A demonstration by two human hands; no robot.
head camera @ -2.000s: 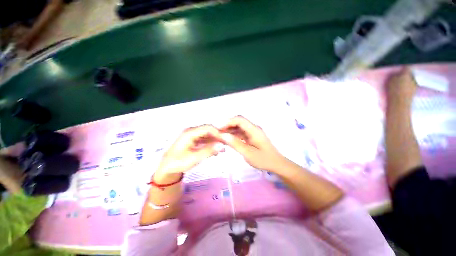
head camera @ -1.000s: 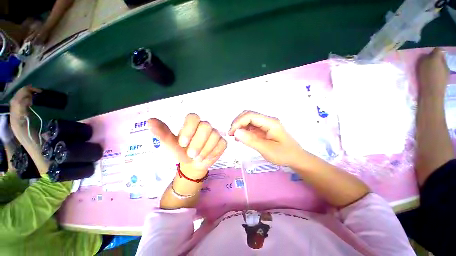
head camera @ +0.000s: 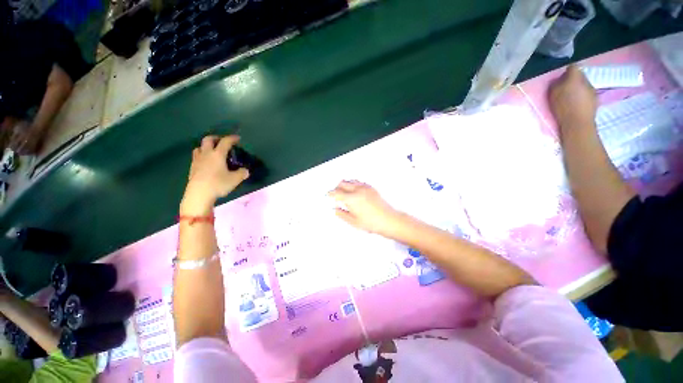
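Observation:
My left hand [head camera: 215,170] reaches over the green belt with its fingers around the top of a black cylindrical unit [head camera: 243,161]. The unit's lower part shows to the right of the fingers. My right hand [head camera: 359,203] hovers above the pink table cover with fingers slightly curled. Nothing shows in it, though glare makes the fingertips hard to read. The white stack of sleeves [head camera: 498,168] lies on the table to the right of my right hand; its single sheets cannot be told apart.
Several black units [head camera: 97,310] lie at left beside a lime-green sleeve. A white post [head camera: 509,52] stands at the belt; a bagged unit [head camera: 567,26] is behind it. A neighbour's hand [head camera: 573,97] holds white paper at right. A black tray [head camera: 217,34] is across the belt.
My left hand has moved from above the table out to the belt and taken hold of the black unit. My right hand stays over the table. The neighbour's white paper shows again.

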